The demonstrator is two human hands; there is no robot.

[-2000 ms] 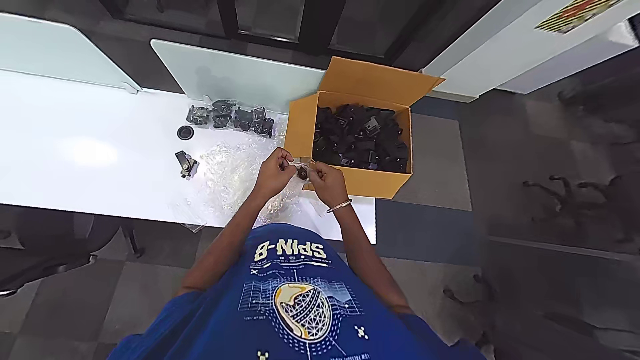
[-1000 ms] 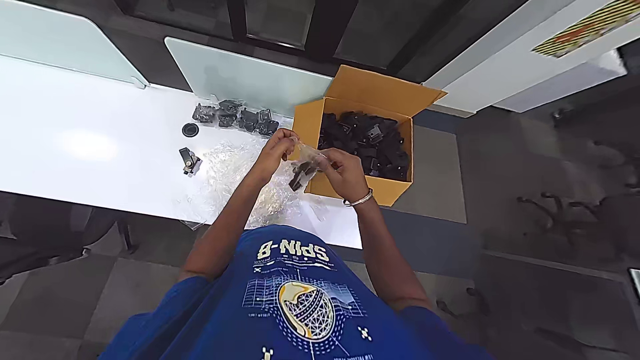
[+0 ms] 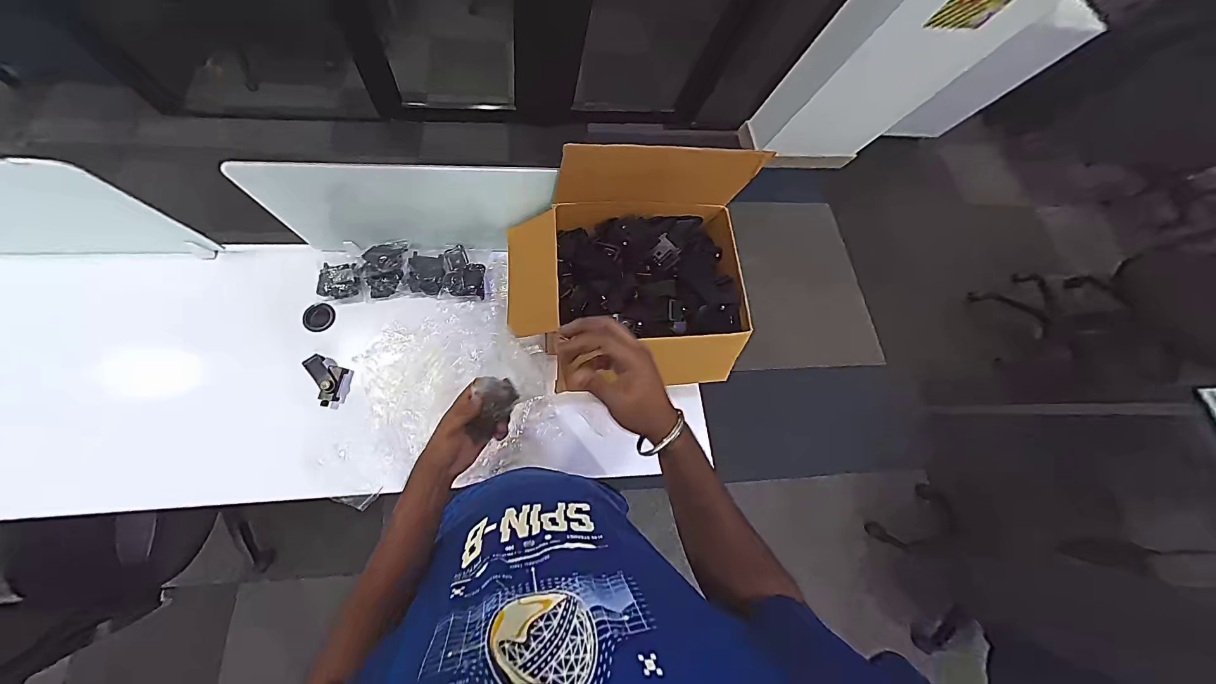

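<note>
My left hand (image 3: 463, 429) is closed around a small dark part in clear plastic wrap (image 3: 494, 407), above the near side of a heap of clear plastic bags (image 3: 418, 370). My right hand (image 3: 613, 366), blurred, is at the near left corner of an open cardboard box (image 3: 708, 359); whether its bent fingers hold anything cannot be told. Many black plastic parts (image 3: 646, 271) fill the box. To the left of the box, several wrapped black parts (image 3: 385, 271) lie in a row, with a round black cap (image 3: 319, 316) and a black and metal piece (image 3: 327, 378) nearer me.
The white table (image 3: 190, 446) bears all of this. A frosted divider panel (image 3: 399, 204) stands along its far edge, and another panel (image 3: 85, 214) is at the far left. Office chairs (image 3: 1026, 304) stand on the carpeted floor to the right; a dark chair (image 3: 104, 570) is at the lower left.
My hands were together at a small item and plastic wrap; now they are apart. The left holds the dark part near the heap, while the right is by the box corner.
</note>
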